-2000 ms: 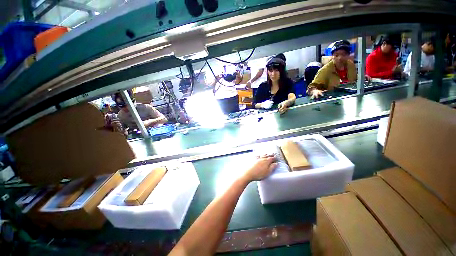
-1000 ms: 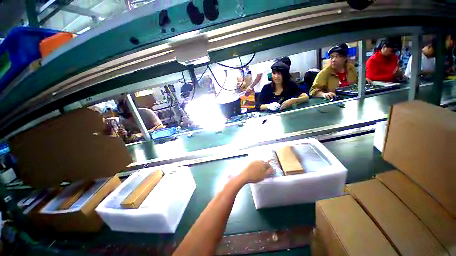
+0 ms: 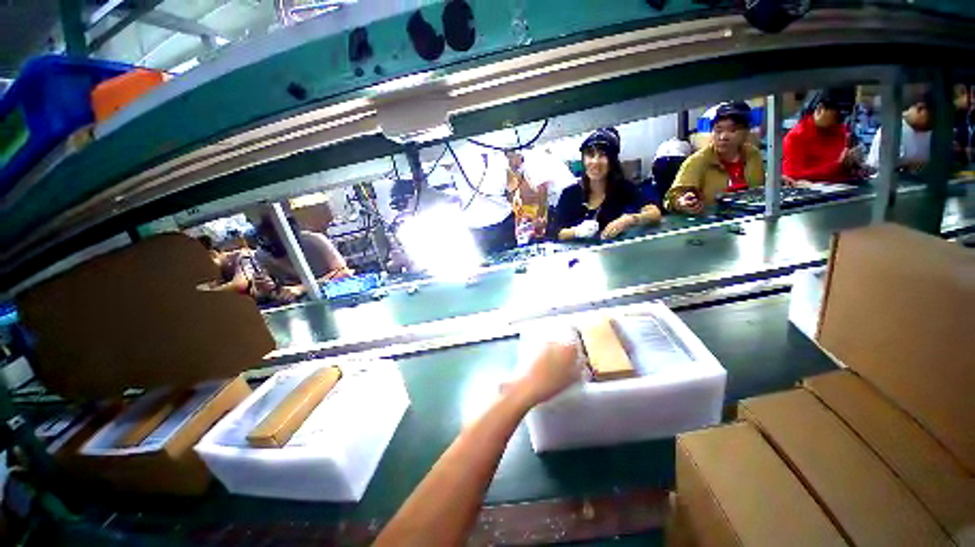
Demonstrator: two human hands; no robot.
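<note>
My left hand (image 3: 554, 372) is over the left end of a white foam tray (image 3: 631, 415), beside a narrow brown accessory box (image 3: 606, 350). Its fingers are curled and blurred at whitish film; whether they grip it cannot be told. A shiny bagged product (image 3: 654, 344) lies in the tray's recess. A second foam tray (image 3: 321, 454) with its own accessory box (image 3: 295, 407) sits to the left. My right hand is out of the picture.
An open carton (image 3: 160, 459) with raised lid (image 3: 139, 315) stands far left, holding a tray. Brown boxes (image 3: 748, 486) stand in a row at right, with another box (image 3: 903, 299) above. All surround the green conveyor (image 3: 460, 438). Several workers sit opposite.
Both foam trays have shifted slightly left and nearer in the picture. My left hand has stayed by the right-hand tray, its fingers going from spread to curled.
</note>
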